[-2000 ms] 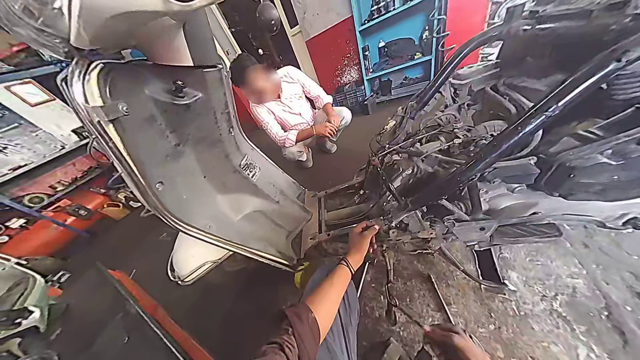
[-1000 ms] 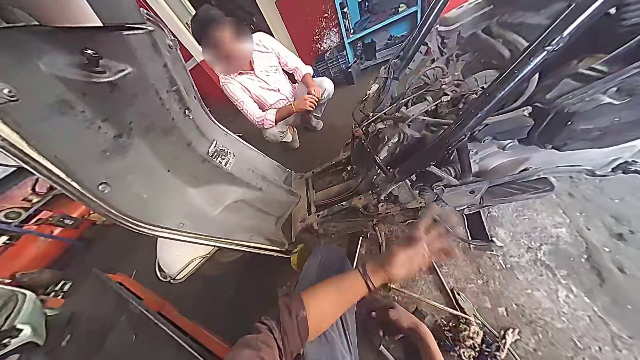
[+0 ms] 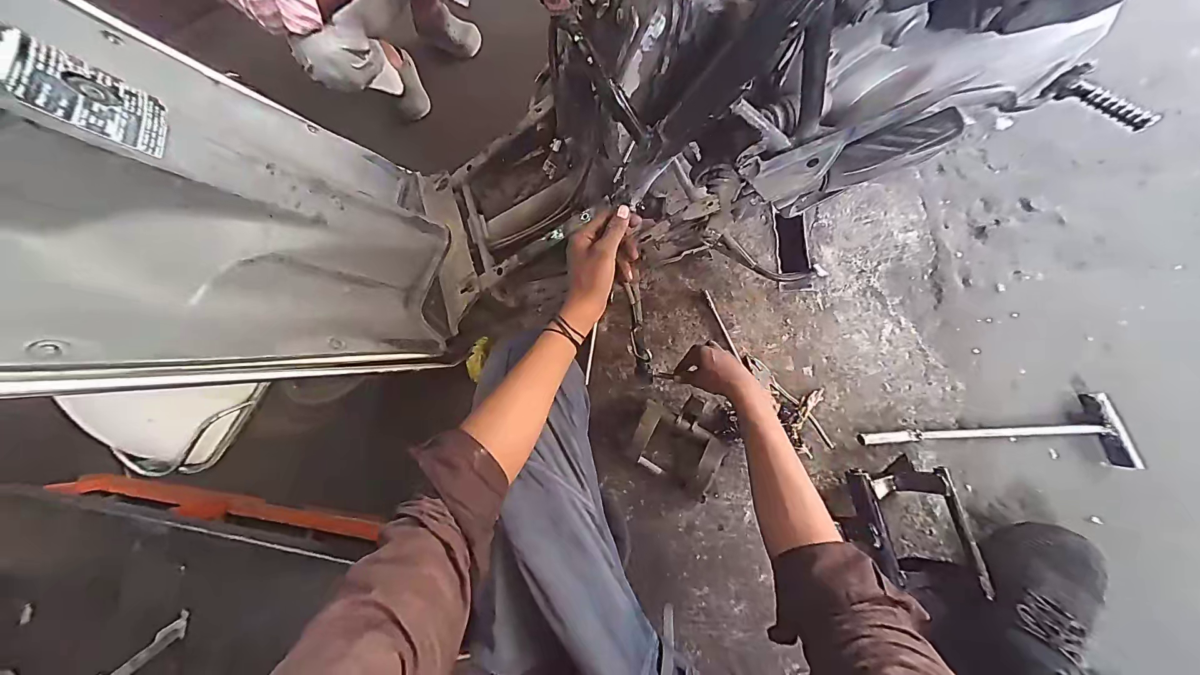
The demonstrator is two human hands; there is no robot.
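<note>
My left hand (image 3: 600,248) is at the lower frame of a partly stripped scooter (image 3: 694,112), its fingers closed around a small part or cable there that I cannot make out. Below and to the right, my right hand (image 3: 717,370) is curled on the end of a thin dark tool, which meets the lower end of a hanging cable or rod (image 3: 639,328). A metal bracket (image 3: 680,445) lies on the floor just under the right hand, beside a pile of small metal parts (image 3: 797,417).
The scooter's body panel (image 3: 216,244) spans the left. A T-shaped metal tool (image 3: 994,433) and a black metal stand (image 3: 919,487) lie at the right. An orange metal bar (image 3: 216,502) is at lower left. Another person's shoes (image 3: 408,84) show at the top.
My right hand has moved up from the bottom edge to the hanging cable or rod. My left hand, blurred over the floor a second ago, is back at the frame. The view has tilted down.
</note>
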